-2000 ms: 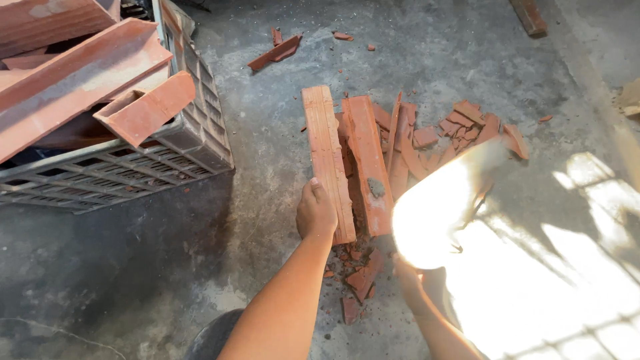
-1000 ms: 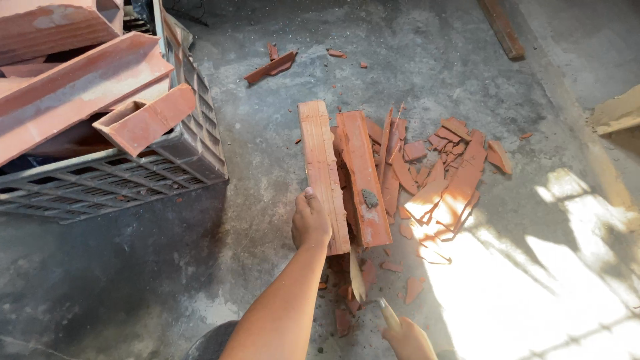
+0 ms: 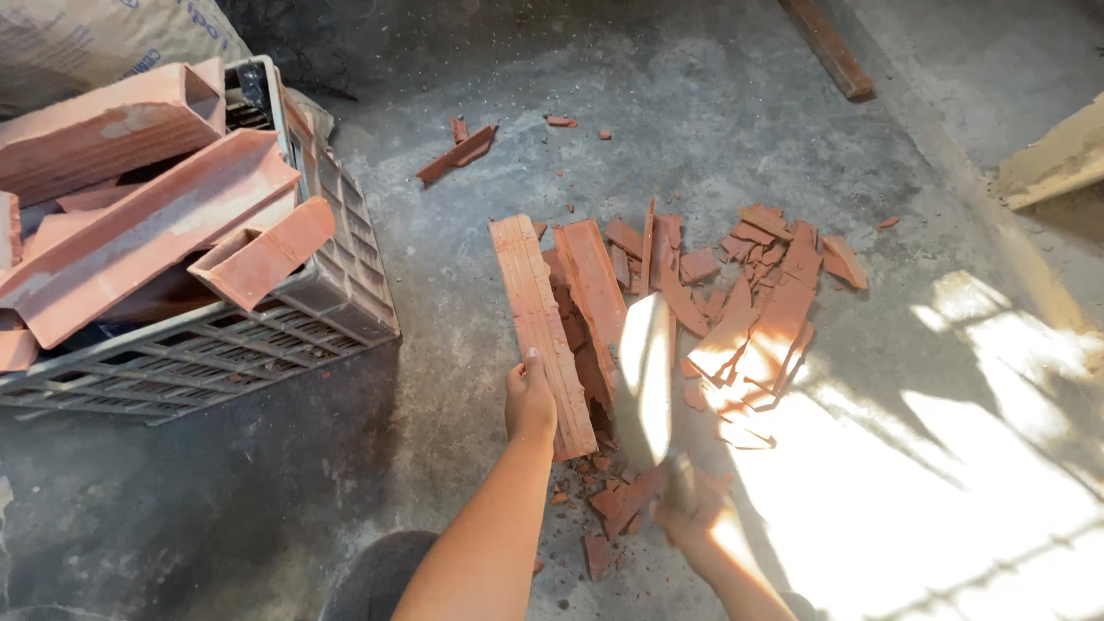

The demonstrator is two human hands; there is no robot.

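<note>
My left hand [image 3: 530, 401] grips the near left edge of a long ribbed piece of hollow clay brick [image 3: 536, 336] on the concrete floor. In my right hand [image 3: 690, 509] is the handle of a trowel, whose broad metal blade [image 3: 644, 379] is blurred and bright with sunlight. The blade is over the near end of a second long clay piece [image 3: 593, 285], partly hiding it; whether they touch I cannot tell. Flat broken clay shards [image 3: 776, 310] lie to the right of the two long pieces, and smaller fragments [image 3: 625, 500] lie near my right hand.
At the left stands a plastic crate [image 3: 345, 250] heaped with broken hollow bricks [image 3: 155, 224], with a printed sack [image 3: 103, 34] behind it. A few shards [image 3: 459, 155] lie farther off on the floor. A bar [image 3: 828, 47] lies at the top right, near a pale object [image 3: 1056, 155].
The trowel blade has risen from low beside the held brick's near end to over the second piece, turning its bright face up. My left hand stays on the brick.
</note>
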